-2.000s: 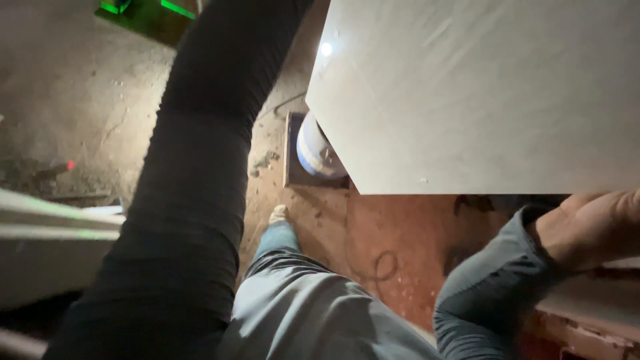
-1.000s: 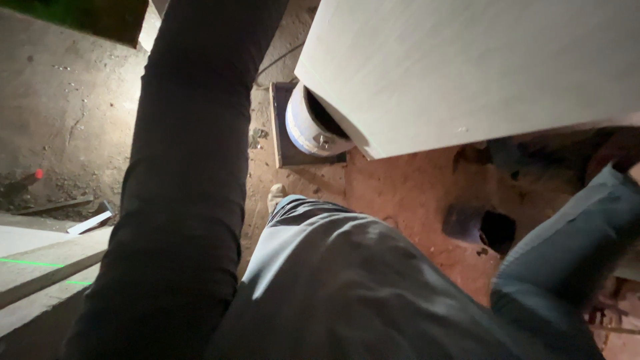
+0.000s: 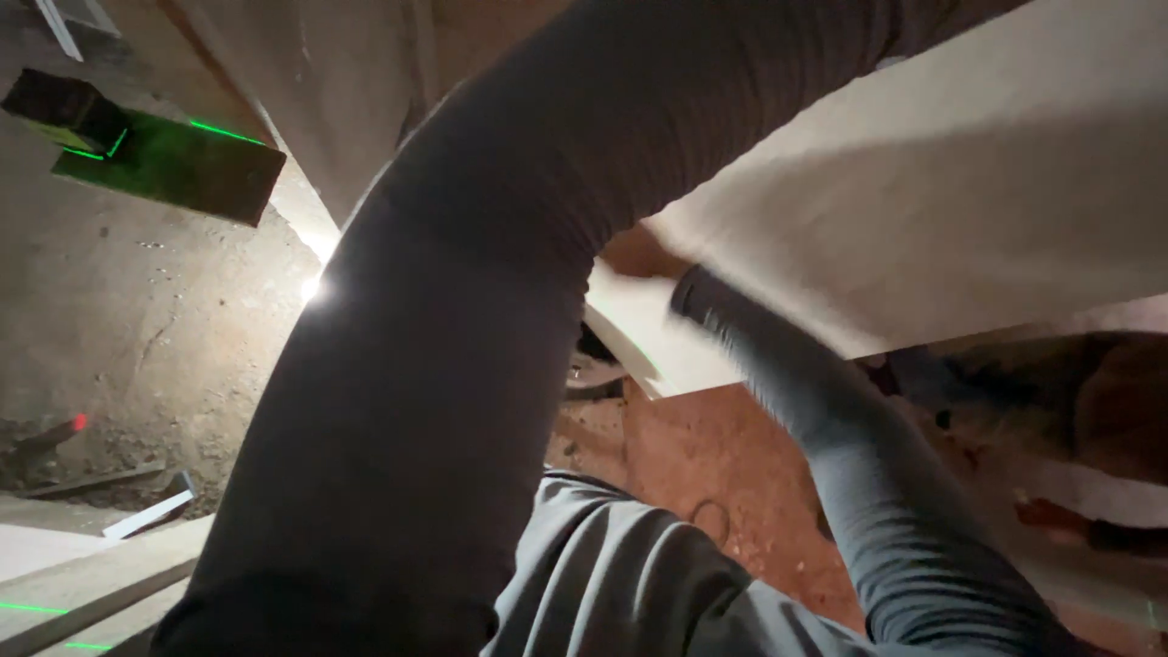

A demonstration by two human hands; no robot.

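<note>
A large pale flat board [image 3: 967, 210] fills the upper right, its pointed lower corner near the middle. My right hand [image 3: 643, 251], blurred and partly behind my left sleeve, is at the board's near face; its fingers cannot be made out. The grey-blue right sleeve reaches up from the lower right. My left arm, in a dark sleeve [image 3: 438, 301], arches across the view toward the top right, over part of the board, and its hand is out of frame. Below the board, a round container is mostly hidden.
Left, a dark block-shaped device [image 3: 64, 109] stands on a plank [image 3: 192, 173] with green laser lines. A bright lamp [image 3: 312, 288] glows beside my sleeve. A small metal profile [image 3: 151, 511] and pale boards [image 3: 109, 584] lie lower left. Dark items lie right of the reddish floor [image 3: 684, 456].
My right hand has moved from the right side to the middle, at the board's face. My left arm now bends across toward the upper right. The view has shifted.
</note>
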